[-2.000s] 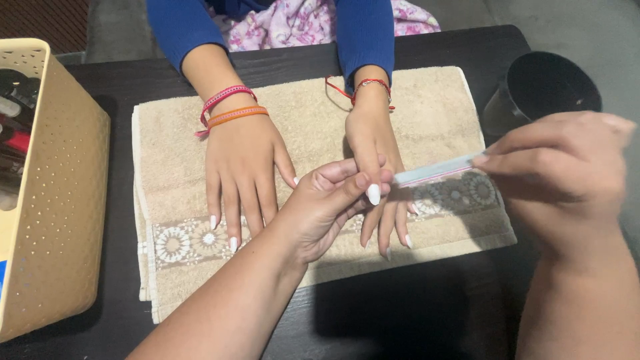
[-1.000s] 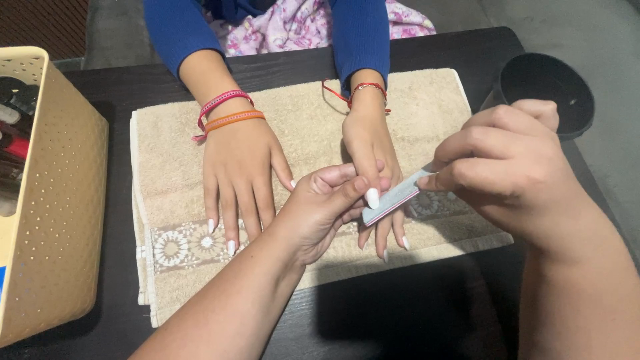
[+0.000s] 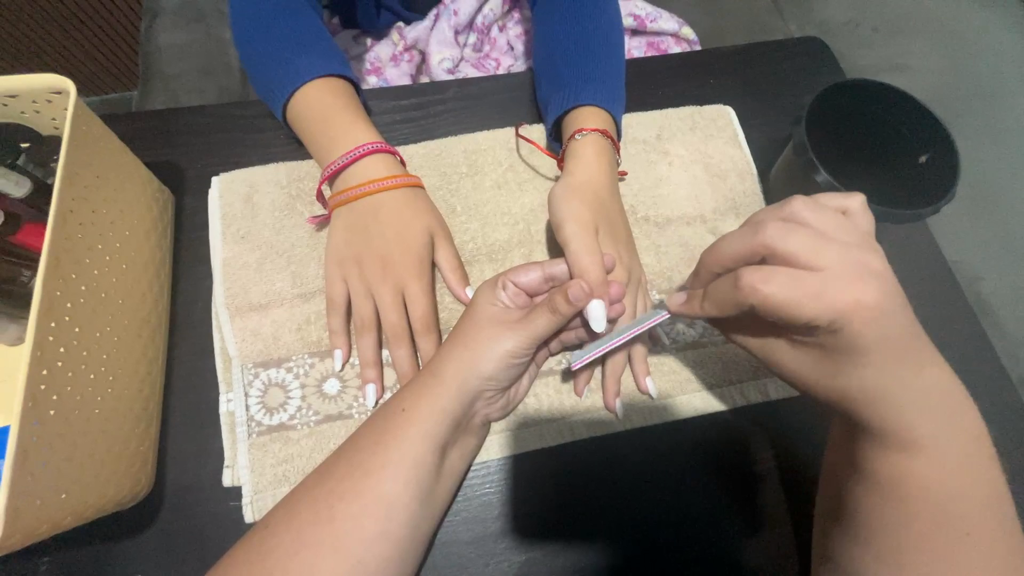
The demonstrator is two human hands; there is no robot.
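Note:
My left hand (image 3: 520,336) grips the thumb (image 3: 588,272) of another person's hand, whose long nail is white. Between the fingertips of my right hand (image 3: 784,296) is a grey nail file (image 3: 620,340) with a pink line along its edge; its far end lies just below that thumbnail. I cannot tell whether file and nail touch. The person's other hand (image 3: 388,272), with white nails and pink and orange woven bracelets (image 3: 376,190), rests palm down on a folded beige towel (image 3: 480,192). A red string bracelet (image 3: 592,134) circles the wrist of the held hand.
At the left stands a tan perforated plastic basket (image 3: 96,320) with bottles in it. A black round container (image 3: 788,172) is at the dark table's (image 3: 808,68) right edge. The person's blue sleeves (image 3: 578,64) reach in from the far side.
Two seconds ago the file pointed right from the thumb, with my right hand farther right. It now slants below the thumbnail, my right hand nearer and lower. My left hand keeps its hold.

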